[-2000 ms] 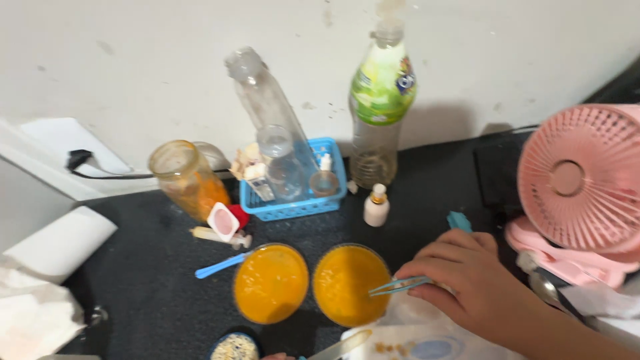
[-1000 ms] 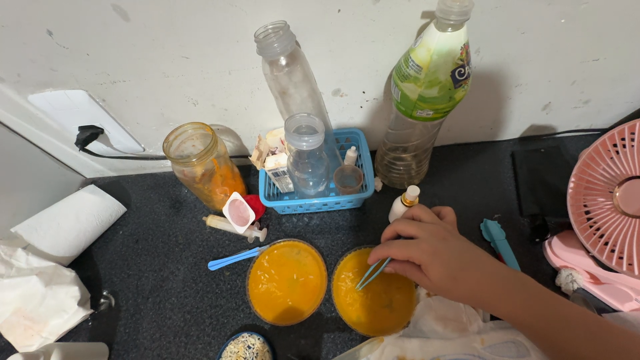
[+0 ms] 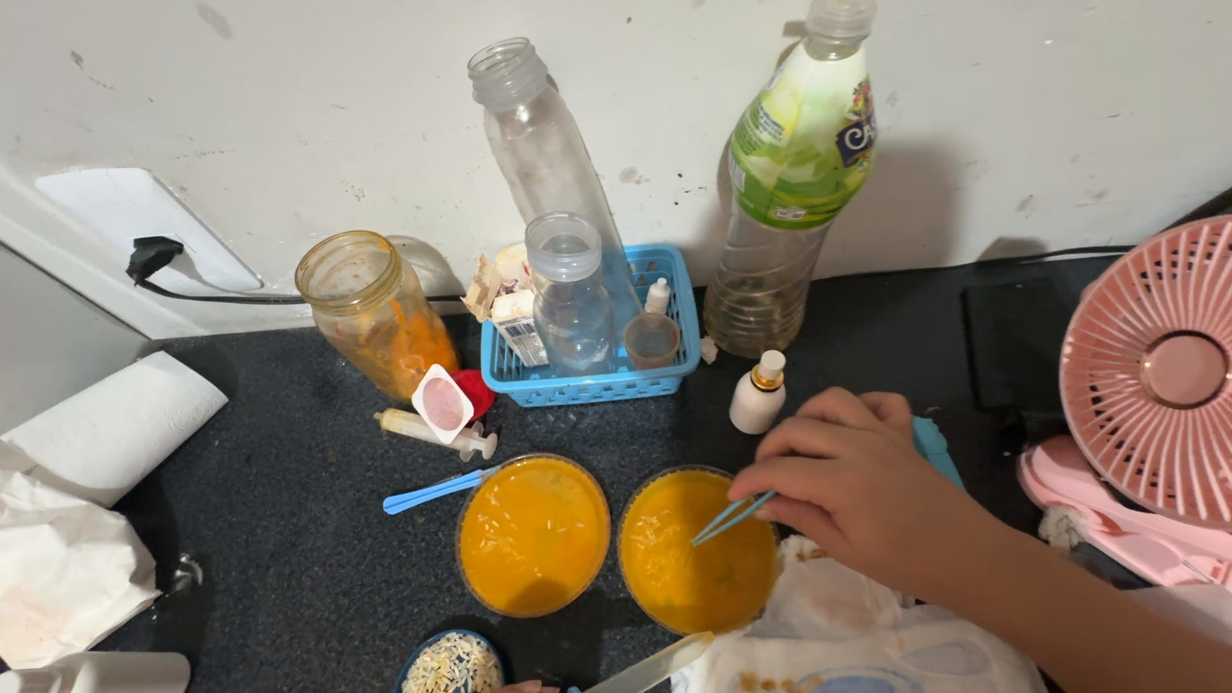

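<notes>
My right hand (image 3: 847, 481) pinches small blue tweezers (image 3: 733, 518), their tips over the right round dish of orange contents (image 3: 698, 549). A matching dish of orange contents (image 3: 534, 535) sits just left of it. Only a bit of my left hand (image 3: 527, 687) shows at the bottom edge, beside a small blue-rimmed bowl of pale flakes (image 3: 452, 666); its grip is hidden. A translucent tool with a pale tip (image 3: 654, 666) lies slanted to its right. A blue-handled tool (image 3: 433, 492) rests by the left dish.
Behind stand a glass jar (image 3: 380, 322) with orange residue, a blue basket (image 3: 597, 389) of bottles, a green-labelled bottle (image 3: 804, 144) and a small white bottle (image 3: 757, 395). A syringe (image 3: 428, 427) lies near the jar. A pink fan (image 3: 1155, 375) is right, stained cloth (image 3: 866, 635) below, crumpled paper (image 3: 67, 568) left.
My right hand still holds the tweezers over the right dish, its fingers pointing down more steeply than two seconds ago. The view has shifted.
</notes>
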